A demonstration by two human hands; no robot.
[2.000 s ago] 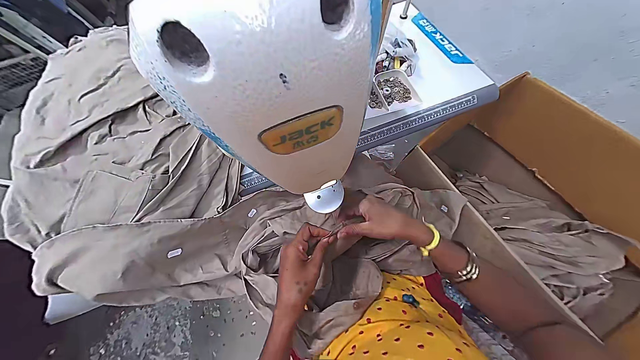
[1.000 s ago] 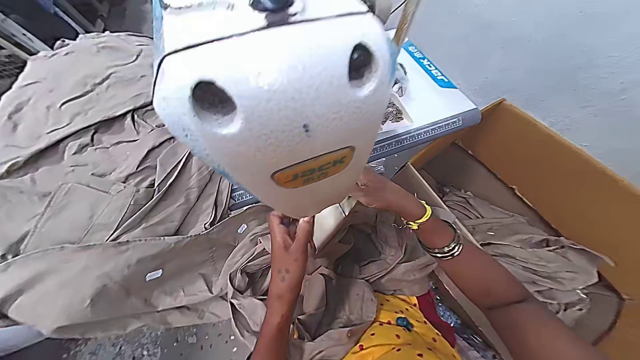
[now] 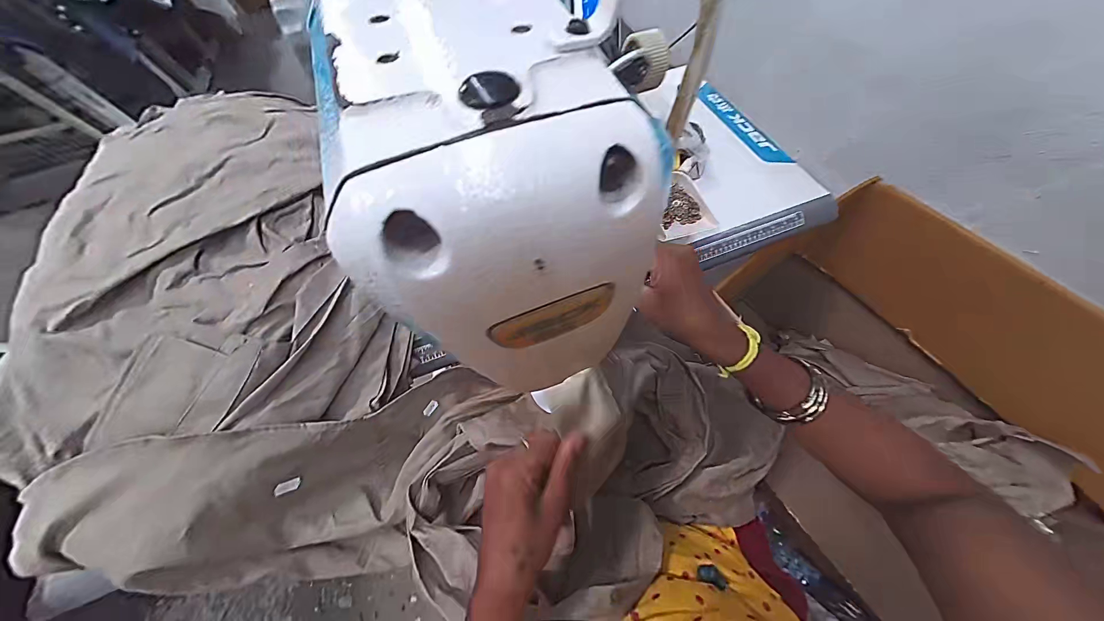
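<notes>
A white Jack industrial sewing machine's head (image 3: 492, 198) fills the upper middle and hides its needle area. Below it, my left hand (image 3: 526, 483) grips a fold of the khaki cloth garment (image 3: 216, 492), thumb and fingers together on the fabric. My right hand (image 3: 681, 289), with a yellow band and metal bangles at the wrist, is at the machine head's right side, beside the button tray (image 3: 686, 207). Its fingertips are partly hidden, so whether it holds anything cannot be told. The garment bears small white stickers (image 3: 287, 486) and spreads leftward over the table.
A cardboard box (image 3: 966, 285) at the right contains more khaki cloth (image 3: 940, 423). The white table (image 3: 759, 185) with a printed ruler edge lies between box and machine. Metal frames (image 3: 52, 103) stand at the upper left. A wooden rod (image 3: 694, 69) rises behind the machine head.
My hands were together on the cloth under the machine head two seconds ago. They are now apart: the right has moved up beside the head, the left remains on the cloth. The view has shifted.
</notes>
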